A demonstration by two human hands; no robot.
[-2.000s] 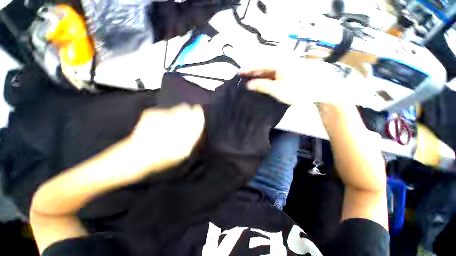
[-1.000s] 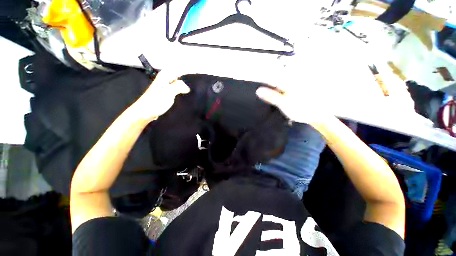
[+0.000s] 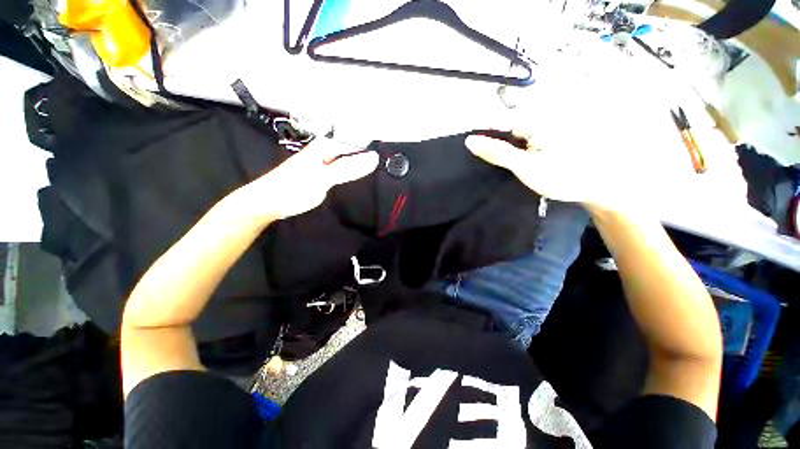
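A black garment (image 3: 439, 188) lies over my lap and the table's front edge, its waistband stretched between my hands. A round dark button (image 3: 397, 164) sits on the band, with a short red stitched mark (image 3: 396, 210) below it. My left hand (image 3: 320, 180) pinches the band just left of the button. My right hand (image 3: 535, 167) pinches the band further right, thumb on top. The fingers behind the cloth are partly hidden.
A black hanger (image 3: 421, 66) lies on the white table (image 3: 605, 114) beyond the garment. Orange-handled snips (image 3: 689, 140) lie at the right. A clear bag with an orange item (image 3: 118, 35) is at the far left. A blue basket (image 3: 759, 324) stands low at the right.
Two seconds ago the garment was bunched and my hands were closer together. Now the waistband is spread between them. Over the last second, the band and both hands moved slightly right in view.
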